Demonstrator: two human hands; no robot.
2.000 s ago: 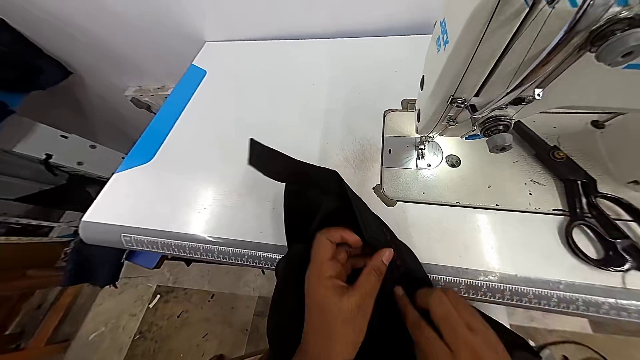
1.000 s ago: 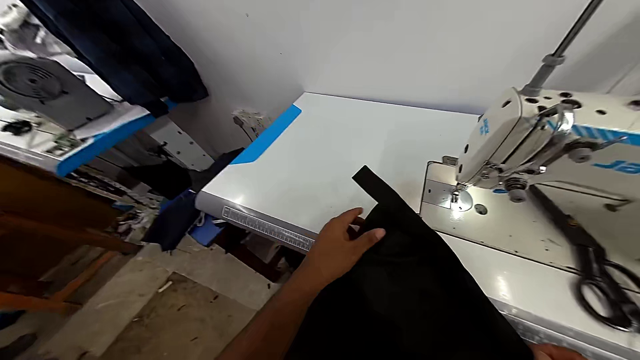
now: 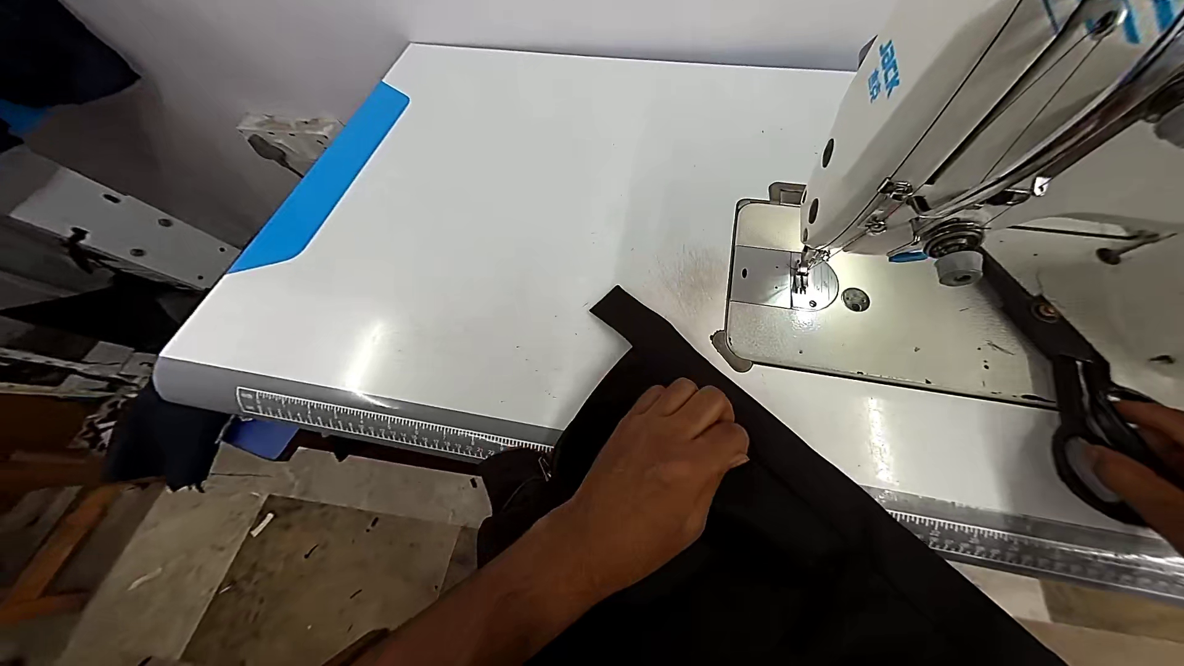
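Black cloth (image 3: 786, 518), a garment with a band along its upper edge, lies over the front edge of the white sewing table (image 3: 518, 213). The band's free end points up and left on the tabletop. My left hand (image 3: 671, 462) is closed on the cloth just below the band. At the right edge of the view, my right hand (image 3: 1142, 472) has its fingers at the handles of black-handled scissors (image 3: 1073, 370), which lie on the machine bed, blades toward the machine head. Part of this hand is out of view.
A Jack sewing machine (image 3: 906, 120) stands at the right, its needle and presser foot over the metal plate (image 3: 777, 277). A ruler strip (image 3: 388, 421) runs along the table's front edge. Dark cloth (image 3: 162, 439) hangs at the left, near a wall socket (image 3: 291, 139).
My left hand has closed on the cloth, where its fingers were apart one second ago. My right hand has moved from the cloth to the scissors' handles. The view has shifted.
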